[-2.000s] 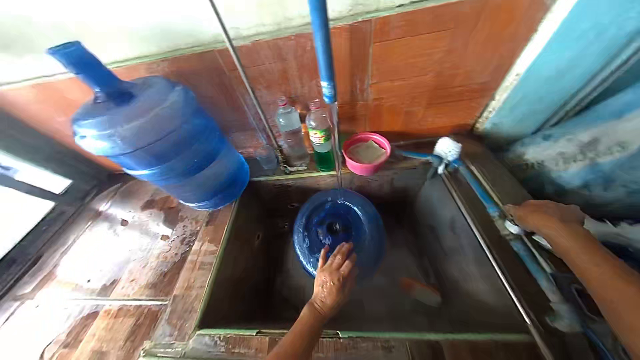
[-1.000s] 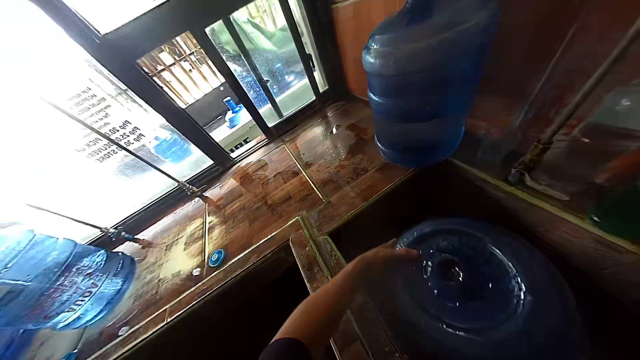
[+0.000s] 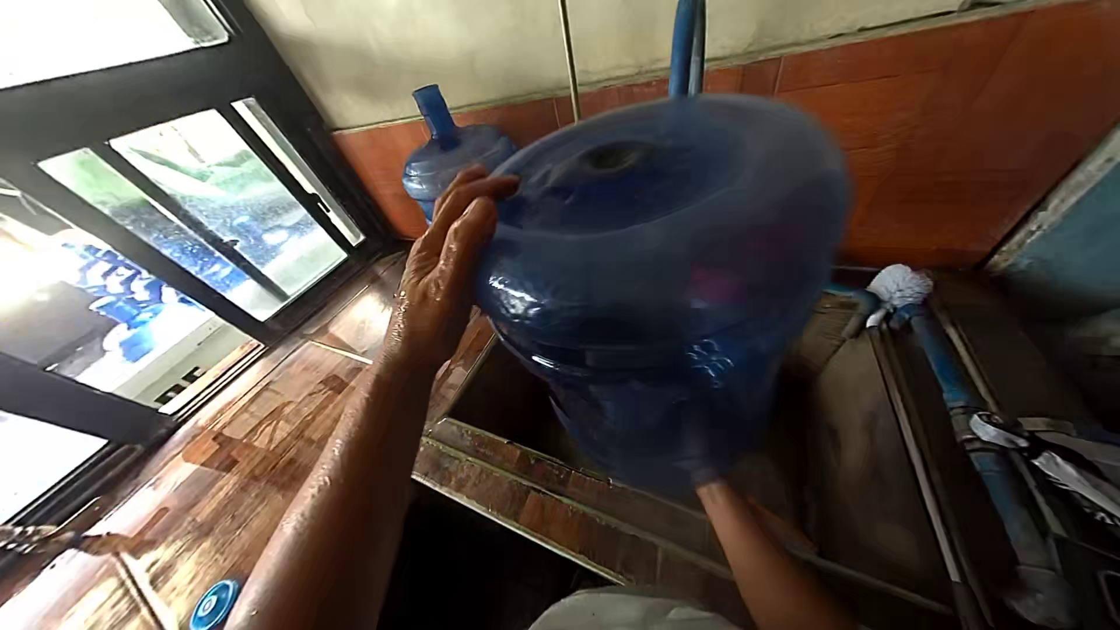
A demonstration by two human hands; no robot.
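Note:
A large blue water jug [image 3: 647, 254], blurred by motion, is held up over the tiled basin, its round bottom tilted up toward me. The wet fingers of my left hand [image 3: 451, 254] rest against the left edge of the jug's bottom. My right hand [image 3: 696, 455] reaches up at the jug's lower part; its fingers are blurred and partly hidden, so their grip is unclear. Behind the jug on the left stands another blue jug [image 3: 451, 153] with a narrow neck.
The basin's tiled rim [image 3: 542, 494] crosses below the jug. A blue cap [image 3: 214, 604] lies on the wet counter [image 3: 254, 446] at left. Blue pipes [image 3: 945, 367] and a white cloth bundle [image 3: 899, 284] are at right. A blue hose [image 3: 682, 44] hangs behind.
The jug that was down in the basin is now raised above it. My left hand has stayed at its bottom end, and my right hand has come to the jug from the pipes at right.

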